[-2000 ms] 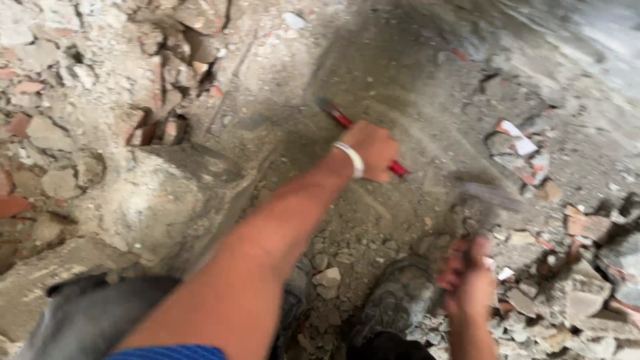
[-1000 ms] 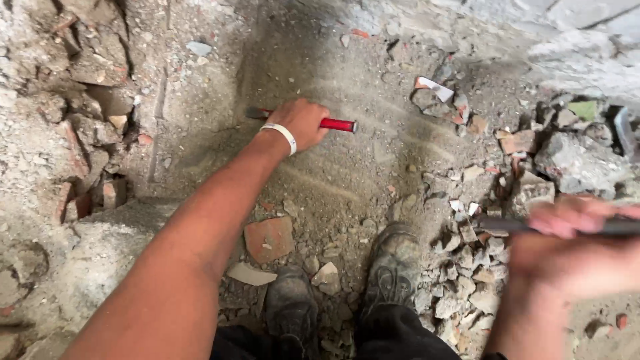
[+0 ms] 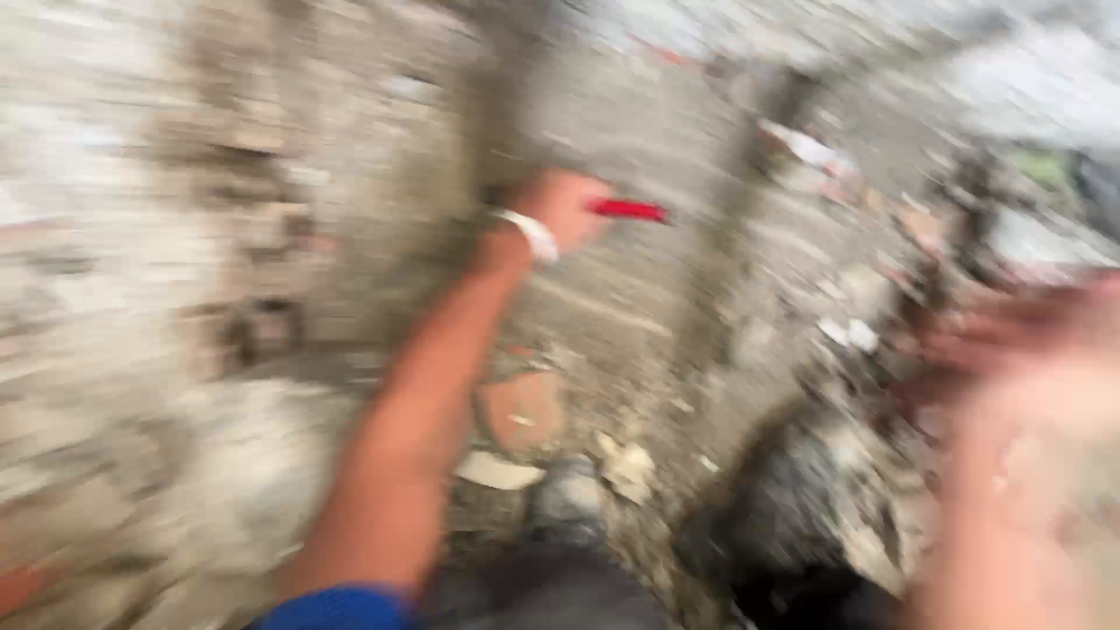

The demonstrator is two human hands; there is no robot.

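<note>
My left hand (image 3: 567,210), with a white band at the wrist, is closed around a red-handled tool (image 3: 632,210) near the middle of the view. The red end sticks out to the right of the fist; the tool's other end cannot be made out now. Below the hand lies dusty, scraped ground (image 3: 604,306). At the right edge my right hand (image 3: 1015,328) is strongly blurred. What it holds, if anything, cannot be told in this frame.
A flat piece of broken brick (image 3: 522,409) and a pale shard (image 3: 499,471) lie by my left boot (image 3: 569,492). Rubble (image 3: 927,227) is heaped along the right. Broken masonry (image 3: 262,262) stands on the left. My right boot (image 3: 787,490) is blurred.
My left hand still grips the red-handled tool. The right hand, which held a dark bar-like handle one second ago, is now too blurred to show it.
</note>
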